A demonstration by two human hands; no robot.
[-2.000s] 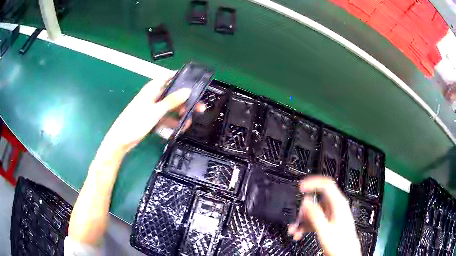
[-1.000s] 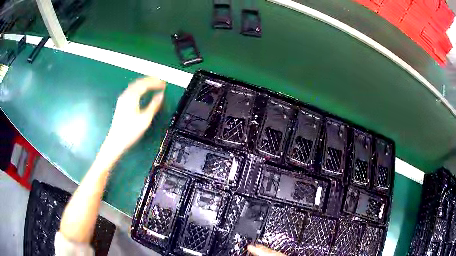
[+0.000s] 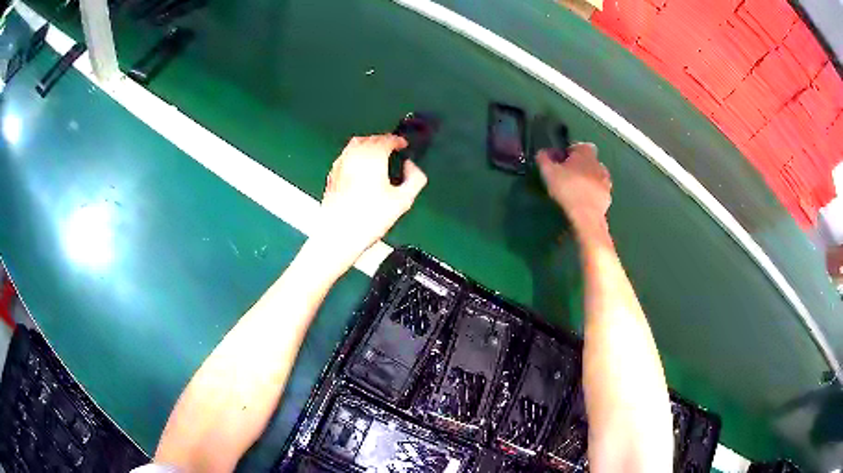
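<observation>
My left hand [image 3: 374, 183] is over the green conveyor belt, its fingers closed around a black phone housing [image 3: 407, 152], which is blurred. My right hand [image 3: 578, 180] is also over the belt, with its fingers on a second black housing [image 3: 551, 134], blurred and partly hidden. Another black housing [image 3: 507, 139] lies loose on the belt between my hands. The black blister tray [image 3: 393, 254] lies below them, its lower part cut off by the picture's edge. Its visible upper pockets hold black housings. My right forearm hides part of the tray.
The white rail [image 3: 222, 171] runs between the belt [image 3: 277, 83] and the green bench top [image 3: 157, 249]. A pale post [image 3: 99, 42] stands at the upper left, near several dark parts. Black trays [image 3: 55, 406] are at the lower left. A red block [image 3: 730, 83] is across the line.
Both hands have moved up from the tray and bench onto the belt and onto housings there. The view has shifted, so the tray appears lower. A housing now fills the tray's top-left pocket.
</observation>
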